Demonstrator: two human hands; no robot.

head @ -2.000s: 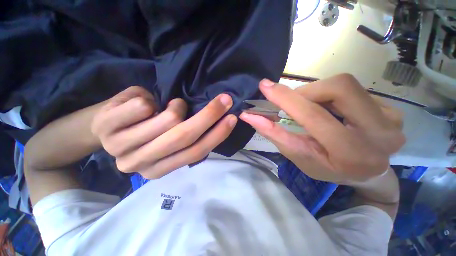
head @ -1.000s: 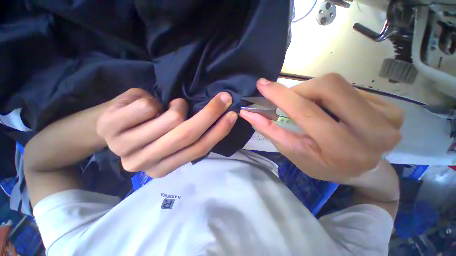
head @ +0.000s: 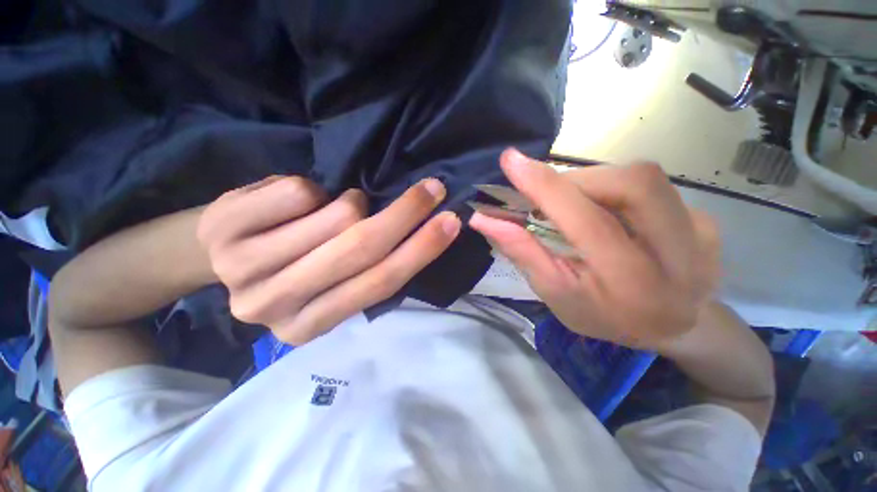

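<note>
The dark navy garment (head: 413, 86) fills the upper left and centre. My left hand (head: 332, 255) pinches a narrow fold of it between the fingertips. A dark pointed flap (head: 447, 274) hangs below these fingers. My right hand (head: 615, 250) is just right of them and holds small thread snips (head: 505, 204) between thumb and fingers. The snips' metal blades point left at the fold and look parted. Their pale green-yellow part shows beside the palm, which hides the rest. I cannot tell if the blades touch the cloth.
The cream machine bed (head: 635, 115) lies at the upper right, with dark metal parts and a ribbed knob (head: 764, 161). Its white front edge (head: 769, 259) runs behind my right hand. A blue plastic crate (head: 587, 365) is below. A light cloth edge (head: 31, 229) shows at far left.
The left hand and the pinched fold have shifted slightly right. The right hand has turned a little and its outer fingers are more drawn in. The snips stay beside the fold.
</note>
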